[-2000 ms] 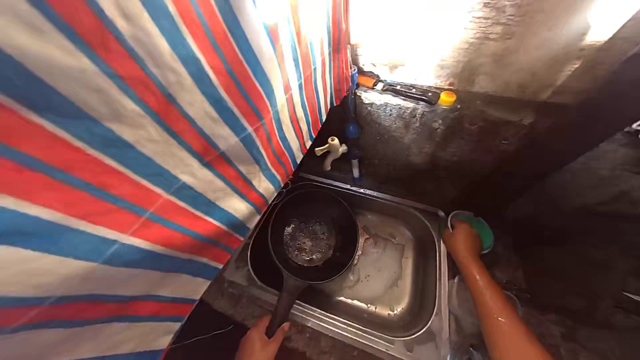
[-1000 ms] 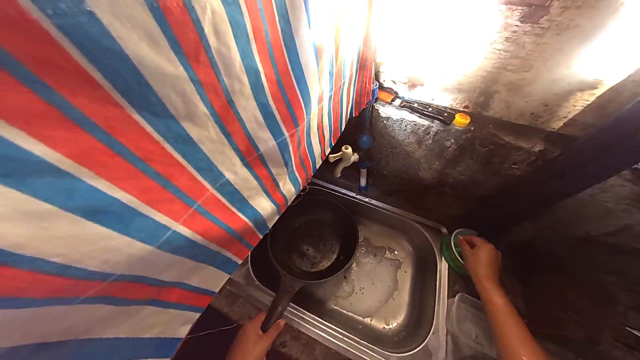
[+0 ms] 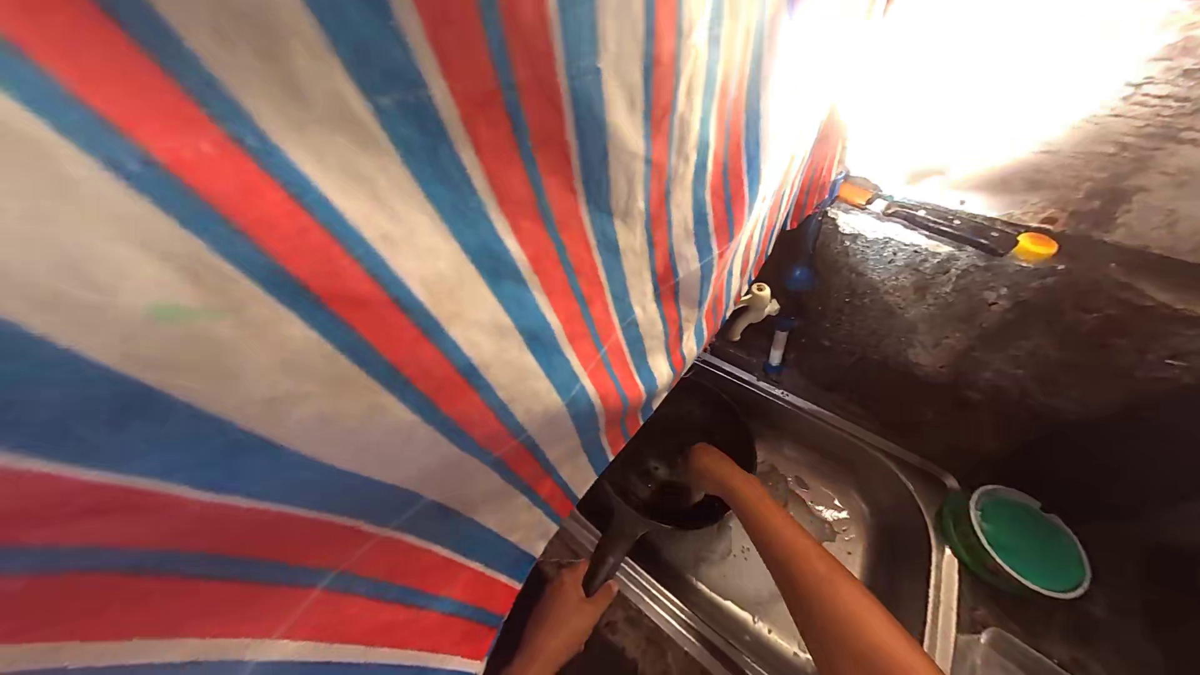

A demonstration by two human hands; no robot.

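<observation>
A black frying pan is over the left part of a stainless steel sink, where some soapy water lies. My left hand grips the pan's handle at the near edge of the sink. Inside the pan is my right hand, its fingers low against the pan's bottom; whether it holds anything cannot be told. A round green tub with a white-rimmed lid stands right of the sink.
A striped plastic sheet hangs close along the left. Behind the sink are a cream tap and a blue-and-white pipe. A black tool with orange and yellow ends lies on the ledge. A clear plastic container sits at the lower right.
My right hand has left the green tub and moved left into the pan. My left hand still holds the handle. The view has shifted.
</observation>
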